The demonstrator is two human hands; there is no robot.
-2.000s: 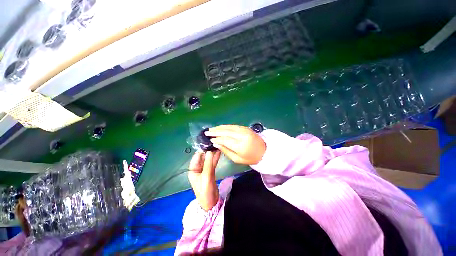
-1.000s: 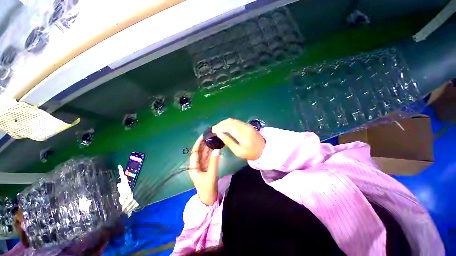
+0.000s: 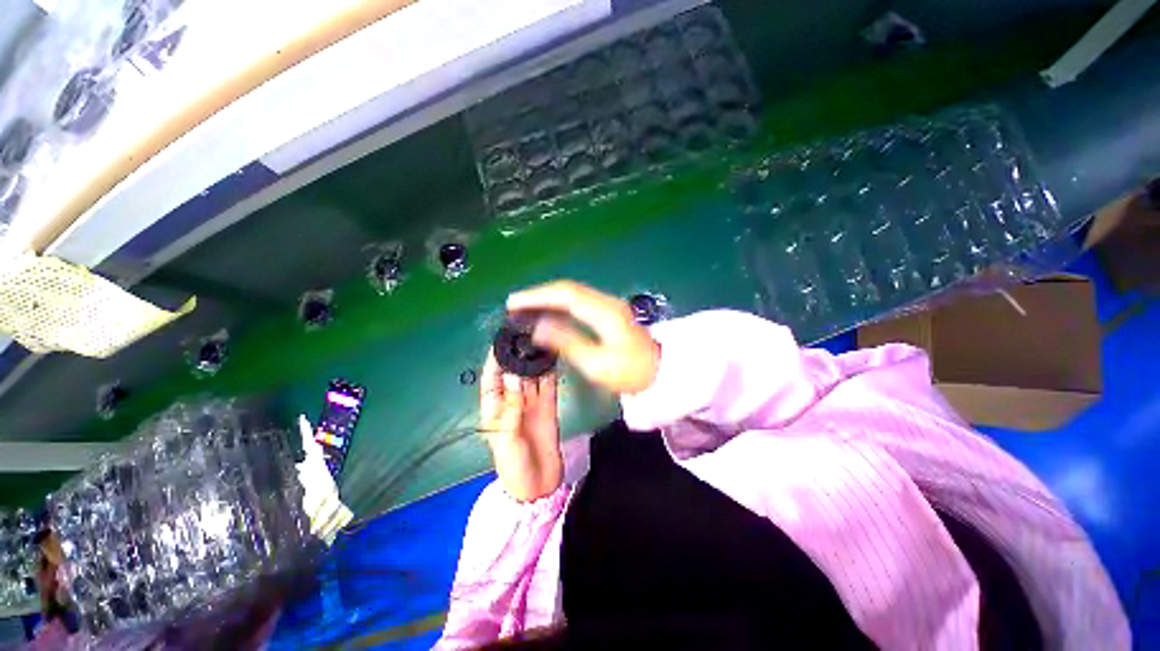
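A round black case (image 3: 522, 349) with a ringed, recessed face turned up is held above the green bench. My left hand (image 3: 523, 426) holds it from below, with fingers at its lower edge. My right hand (image 3: 595, 333) is over its right side, blurred; its fingers are apart and partly bent, and I cannot tell if they touch the case. A small dark ring (image 3: 468, 378) lies on the bench left of my left hand. Another black round unit in clear film (image 3: 645, 308) lies just behind my right wrist.
Bagged black rounds (image 3: 453, 258) are spaced along the bench. Clear blister trays (image 3: 620, 121) lie behind and right (image 3: 897, 216). At left are a lit phone (image 3: 337, 420), a white crumpled piece (image 3: 321, 490) and stacked trays (image 3: 178, 509) with another person's hand. An open carton (image 3: 1018, 356) stands at right.
The film seen around the case two seconds ago no longer shows there. The case has turned from a plain dark side to its ringed face. My right hand has moved partly off it.
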